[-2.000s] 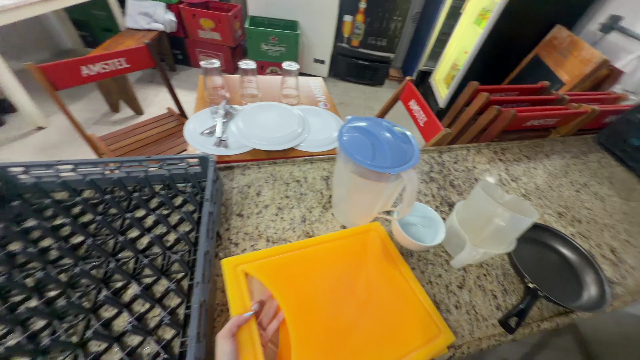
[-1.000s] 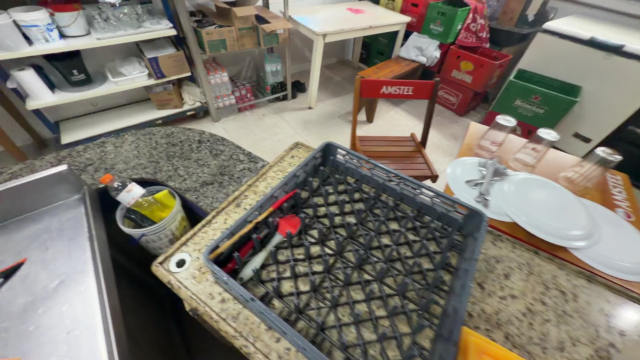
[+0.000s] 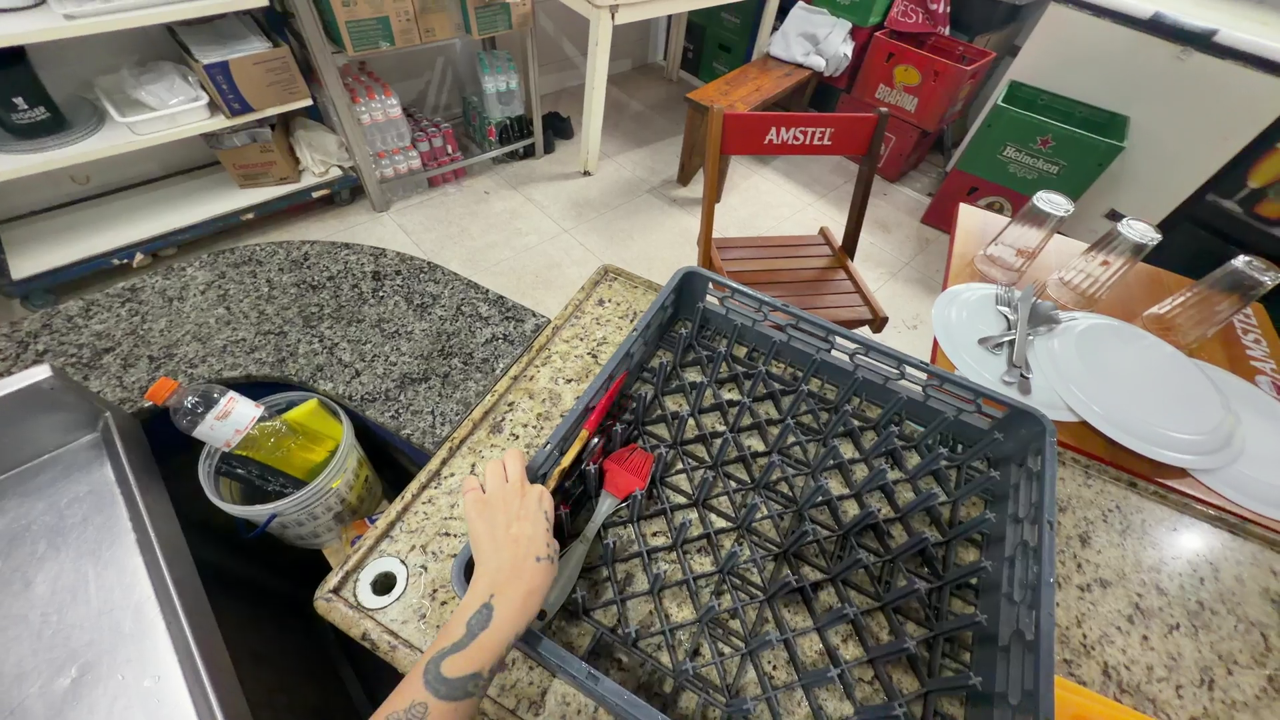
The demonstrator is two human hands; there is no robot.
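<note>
My left hand is at the left rim of a grey plastic dishwasher rack, its fingers curled over the rim. Inside the rack, right beside my hand, a silicone basting brush with a red head and grey handle leans on the pegs. A red-and-yellow-handled utensil and other dark red items lie along the rack's left side. The rack stands on a speckled granite counter. At the bottom edge shows a corner of the yellow cutting board. My right hand is out of view.
White plates, cutlery and upturned glasses stand on a table at the right. A steel sink and a bucket holding a bottle lie left. A wooden folding chair stands behind the rack.
The view has swung left from the cutting board, which my left hand touched two seconds ago. My left hand, out of view one second ago, is now on the rack's left rim.
</note>
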